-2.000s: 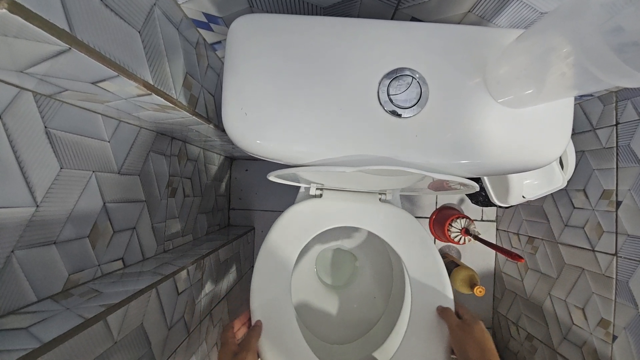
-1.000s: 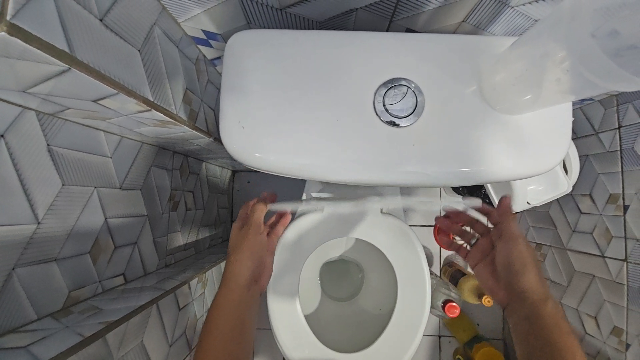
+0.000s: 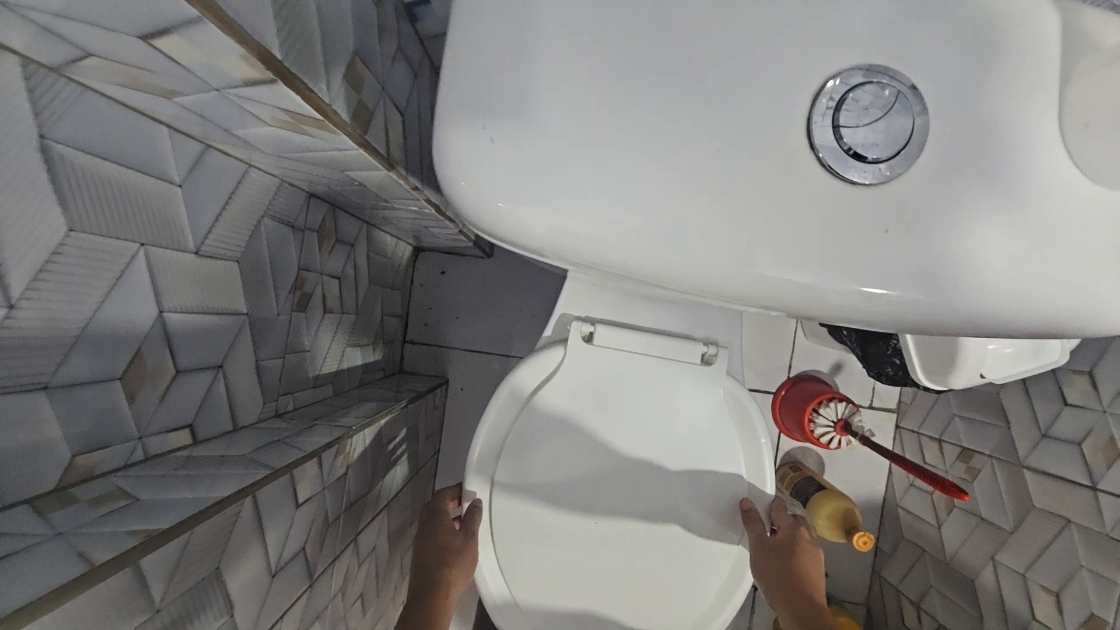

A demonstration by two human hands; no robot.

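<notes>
A white toilet lid (image 3: 612, 472) lies down over the bowl, covering the seat opening. My left hand (image 3: 444, 547) is at the lid's left edge, its thumb and fingers gripping the rim there. On the opposite edge, my right hand (image 3: 785, 551) holds the rim in the same way, thumb on top. Behind the lid's hinge (image 3: 647, 342) stands the white ceramic cistern (image 3: 656, 149), with a round chrome flush button (image 3: 868, 123) on its top.
Right of the toilet, a toilet brush (image 3: 906, 461) rests with its bristles at a red holder (image 3: 798, 407). A bottle of yellowish liquid (image 3: 827, 507) is beside my right hand. A white bin (image 3: 954, 360) with a black bag is farther back. Tiled walls (image 3: 201, 289) stand close by.
The lid, raised behind the seat before, is now down over it. Both hands have moved from the raised lid to the side edges near the front. The view has moved closer.
</notes>
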